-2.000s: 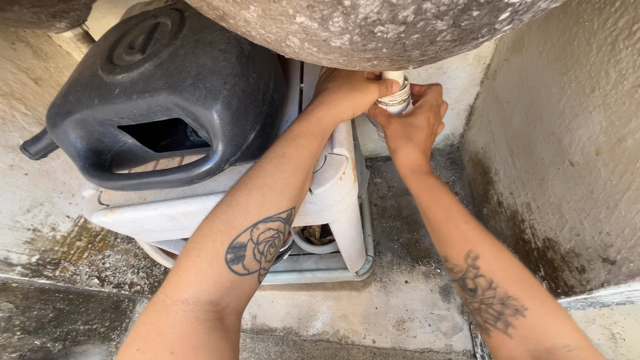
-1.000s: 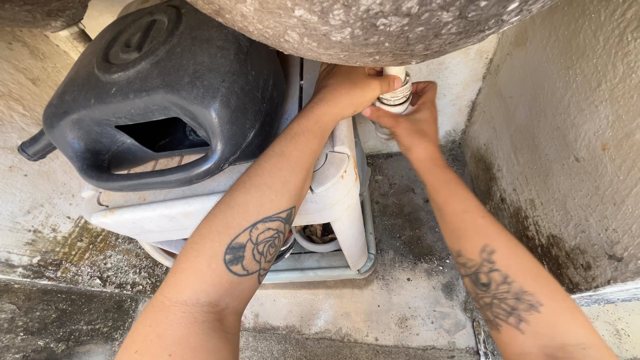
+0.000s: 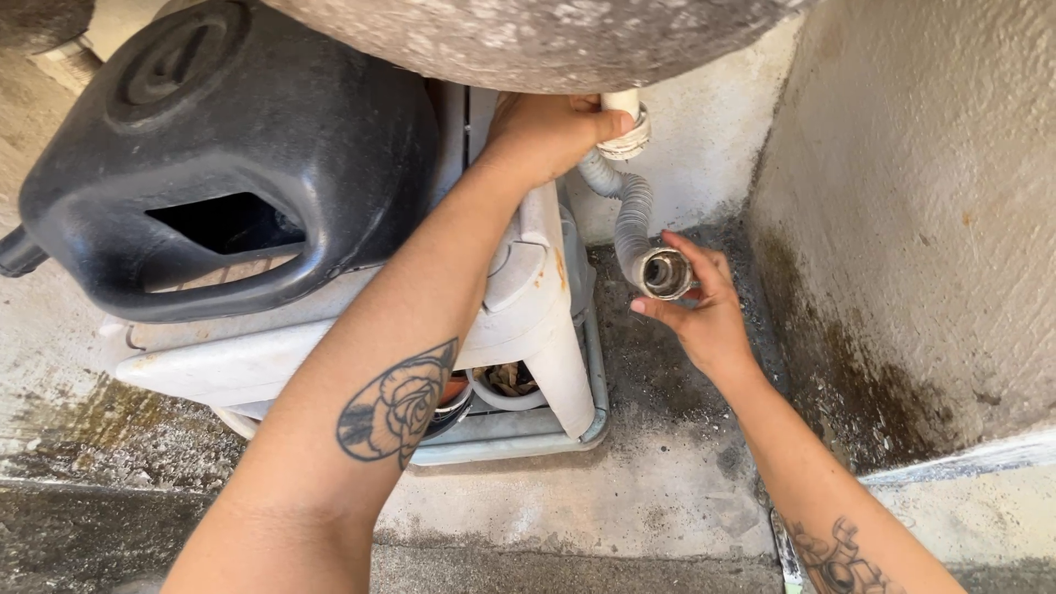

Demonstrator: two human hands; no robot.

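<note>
Under a speckled stone basin [image 3: 577, 41], a short white drain tailpiece [image 3: 624, 139] with a threaded, worn end points down. My left hand [image 3: 549, 136] grips it from the left, thumb on its front; the other fingers are partly hidden behind. A grey corrugated drain hose [image 3: 634, 213] runs down from behind my left hand, and its round open end fitting [image 3: 667, 274] faces up, apart from the tailpiece. My right hand [image 3: 705, 309] holds this fitting between thumb and fingers, below and to the right of the tailpiece.
A black plastic jerrycan [image 3: 363, 165] lies on a white plastic stool [image 3: 528, 318] at the left. Beneath the stool, a pot [image 3: 507, 388] with dry leaves stands on a pale tray [image 3: 511, 445]. A rough, stained wall [image 3: 924, 247] rises at the right.
My right hand has moved down from the tailpiece, and the corrugated hose's end fitting now shows apart from it. My left hand remains at the tailpiece.
</note>
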